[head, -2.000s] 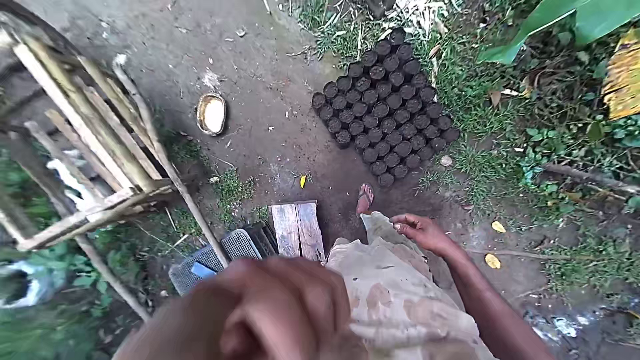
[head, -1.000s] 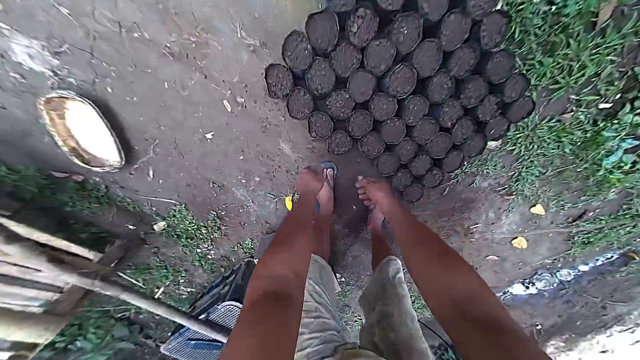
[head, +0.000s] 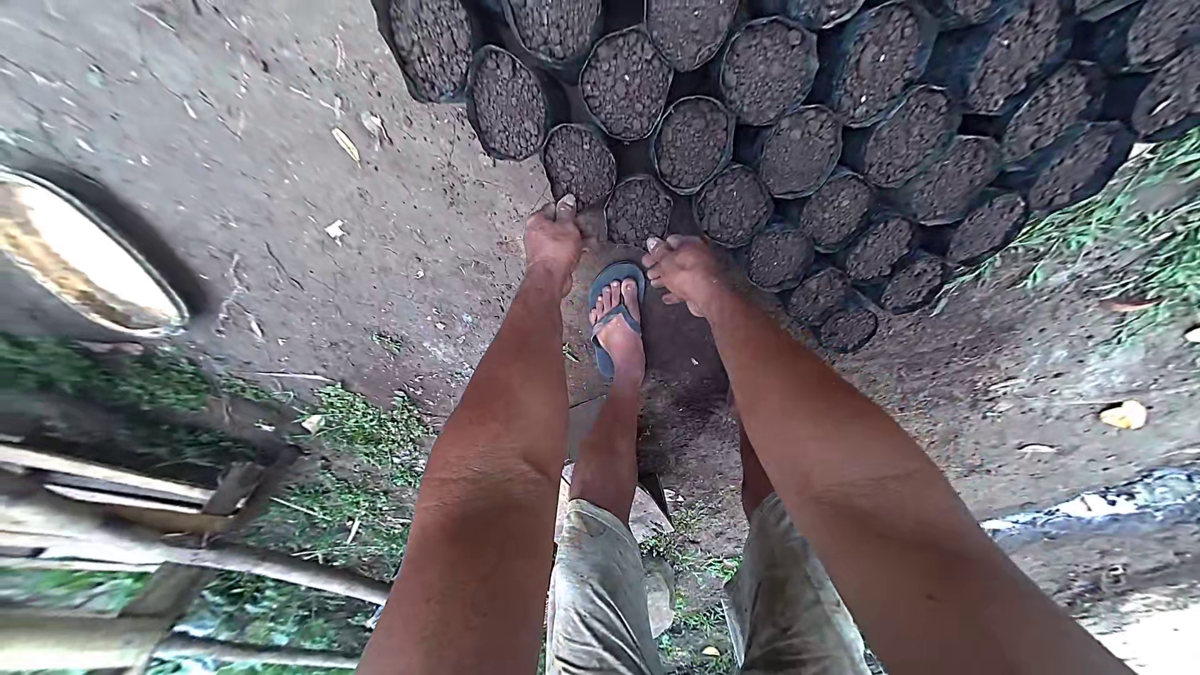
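Note:
Black plastic nursery bags filled with dark soil [head: 693,145] stand upright, packed in rows. My left hand [head: 553,242] is at the lower edge of a soil-filled bag [head: 579,165] at the near left corner, its fingers partly curled. Just right of it is another filled bag [head: 638,211]; my right hand [head: 682,272] is below and right of this bag, with bent fingers close to its edge. Whether either hand grips plastic cannot be told. Between the hands, a foot in a blue flip-flop [head: 617,319] rests on the ground.
A shallow oval container [head: 155,314] with pale contents lies on the soil at the left. Wooden poles [head: 234,558] form a frame at the lower left. Grass [head: 1125,234] borders the bags on the right. A pale strip [head: 1106,506] runs along the ground at the lower right.
Both hands have reached down and forward to the near edge of the soil-filled bags. One second ago they were above the feet. The view has moved much closer to the ground.

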